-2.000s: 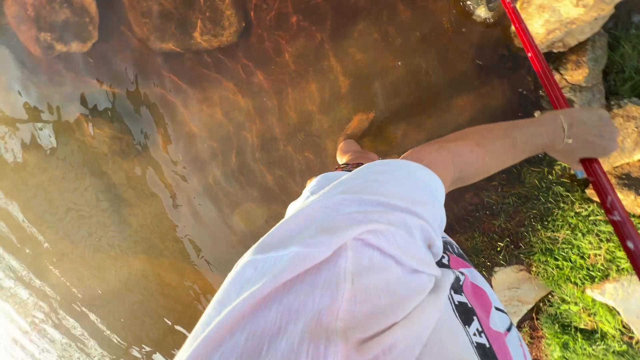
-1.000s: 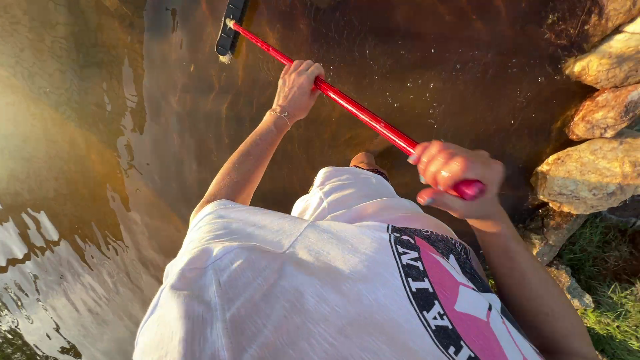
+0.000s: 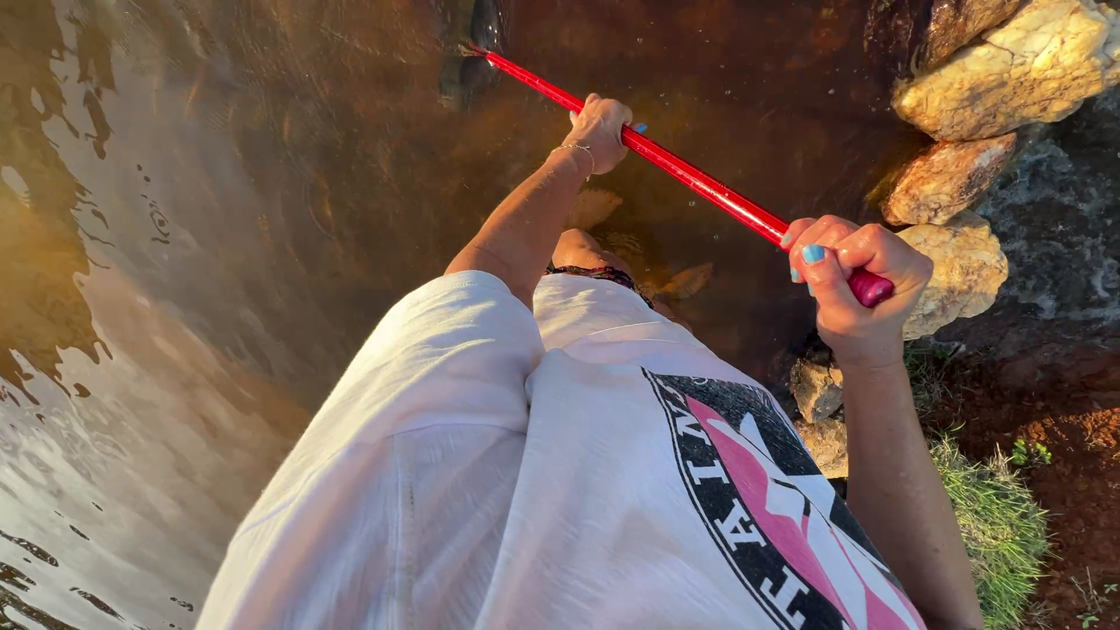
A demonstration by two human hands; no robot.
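Observation:
A red pole (image 3: 709, 188), the handle of a broom, slants from the upper middle of the head view down to the right. My left hand (image 3: 600, 131) is closed around its middle, with a thin bracelet on the wrist. Around the pole near its magenta end cap (image 3: 871, 287) my right hand (image 3: 857, 271) is closed, its nails painted light blue. At the far end, the dark broom head (image 3: 472, 52) lies in the brown water, and its outline is blurred. My legs stand in the water below the white shirt.
Large tan rocks (image 3: 1006, 70) line the water's edge at the right, with smaller rocks (image 3: 952, 267) nearer my right hand. Grass (image 3: 993, 525) and red soil (image 3: 1076, 490) lie at the lower right. Brown, rippled water (image 3: 219, 262) spreads across the left.
Two seconds ago one hand held the pole out at the right; both hands have held it since the one-second-ago frame. The broom head, plain to see one second ago, is now under water.

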